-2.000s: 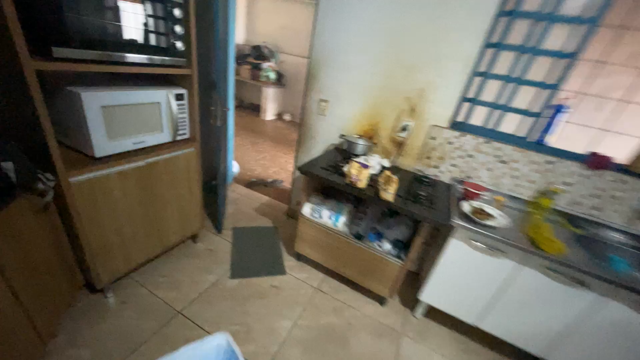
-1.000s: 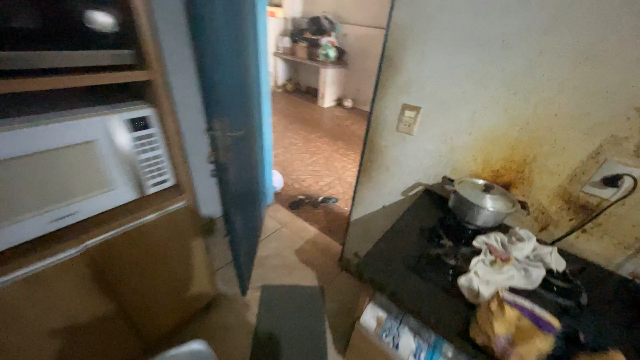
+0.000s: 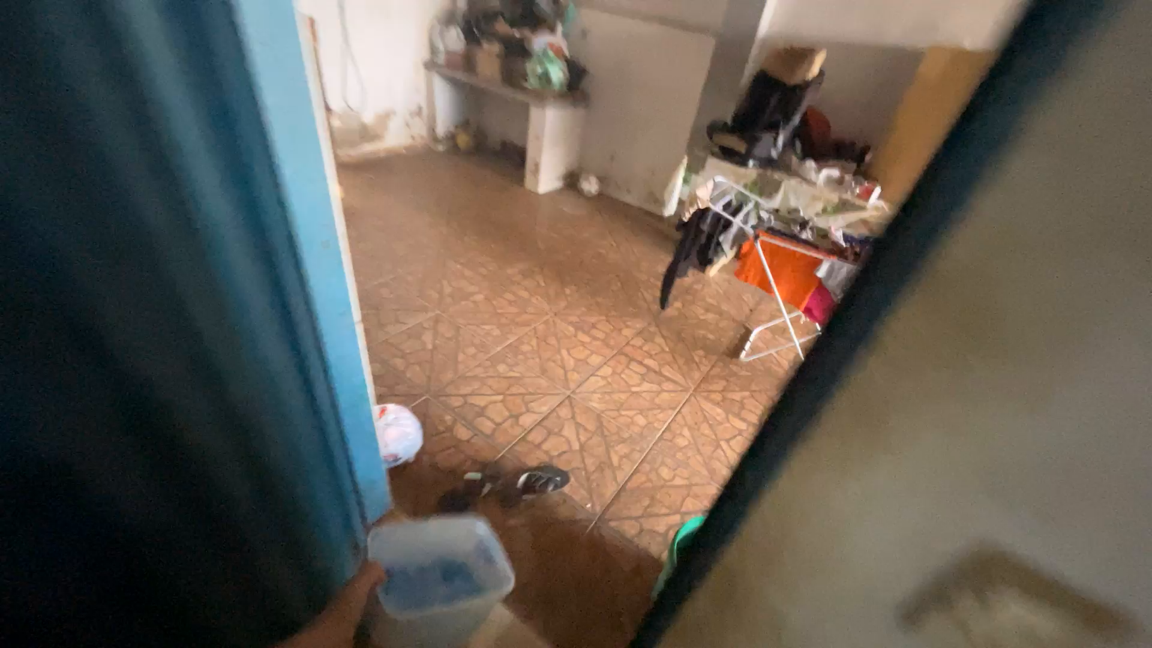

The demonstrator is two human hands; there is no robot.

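Observation:
My left hand grips the left rim of a translucent plastic container at the bottom of the view. Something bluish lies inside it, too blurred to name. My right hand is not in view. Just past the container, a pair of dark shoes or sandals rests on the floor. A white plastic bag or ball-like bundle sits beside the blue door frame.
A blue door stands at the left, a dark door edge or jamb at the right. Beyond are a brown tiled floor, a white folding drying rack with clothes, a loaded masonry shelf and a green object.
The view has moved from the kitchen, with its microwave and stove, up to the doorway. My left hand and more of the container now show at the bottom.

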